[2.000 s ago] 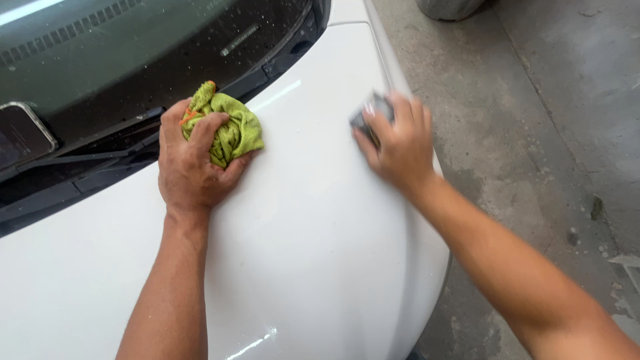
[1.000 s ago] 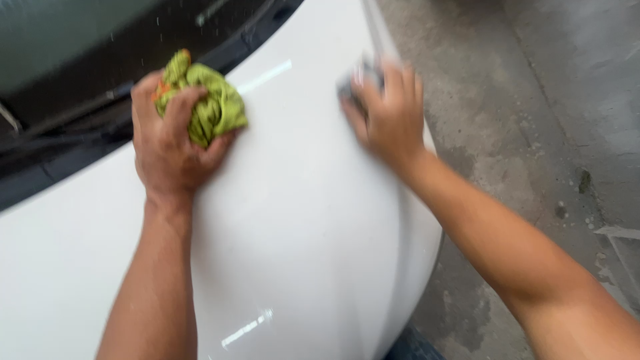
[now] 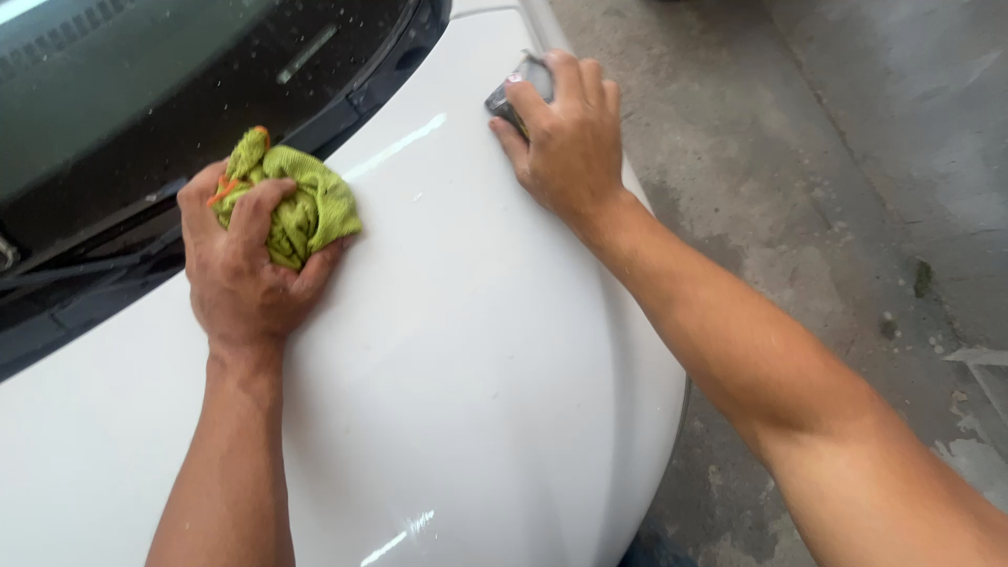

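Note:
Crumpled in my left hand is a green cloth with orange edging; the hand rests on the white car hood near the base of the windshield. My right hand holds a small dark grey block against the painted surface, close to the hood's outer edge. The fingers hide part of the block, so its exact kind cannot be told. Small specks and bright light reflections show on the paint between and below the hands.
The windshield and black cowl with a wiper lie at the upper left. Beyond the hood's curved right edge is a stained concrete floor. Part of a dark round object shows at the top edge.
My right hand, with the block, has moved along the hood toward the windshield end and farther from my left hand. The left hand still holds the cloth near the windshield. The view has shifted.

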